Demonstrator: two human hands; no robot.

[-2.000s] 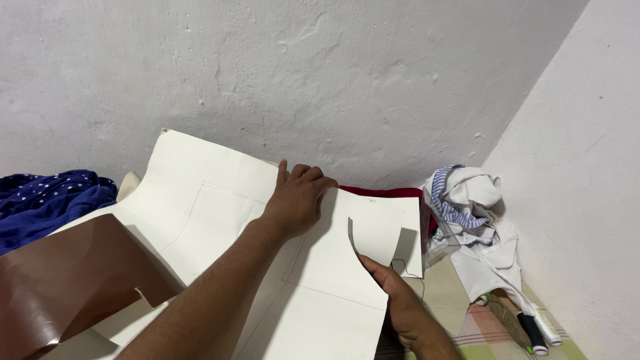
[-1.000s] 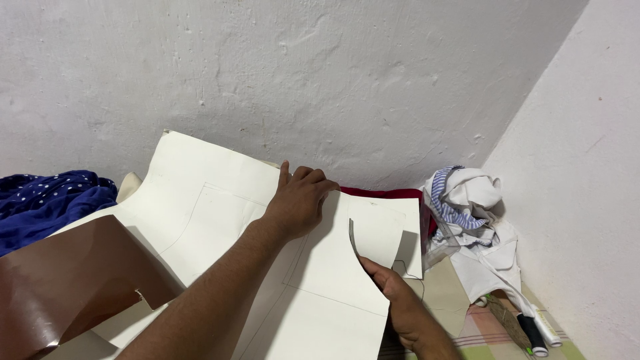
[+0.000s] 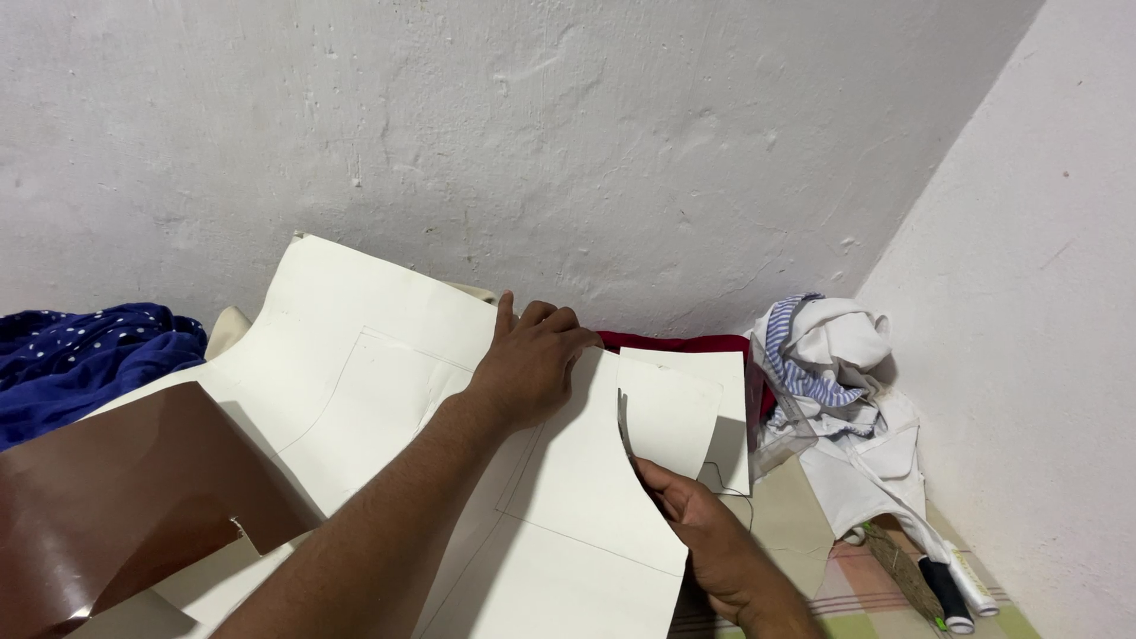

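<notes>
Large white paper sheets (image 3: 586, 550) with thin drawn pattern lines slope across the view. My left hand (image 3: 531, 368) grips the upper edge of the paper, with its fingers curled over and one pointing up. At the right curved edge, my right hand (image 3: 710, 532) is closed round the handles of what look like scissors, mostly hidden by the paper. A narrow dark blade (image 3: 624, 422) shows along the cut edge. Beyond the blade, a white paper flap (image 3: 674, 413) hangs beside the main sheet. Glossy brown sheet material (image 3: 133, 497) curls over the paper at left.
Blue dotted fabric (image 3: 106, 364) lies at far left, against the wall. Dark red cloth (image 3: 674, 341) shows behind the paper. A white cloth bundle (image 3: 834, 355) with a striped band sits right, above thread spools (image 3: 946, 590) on a checked cloth (image 3: 879, 612).
</notes>
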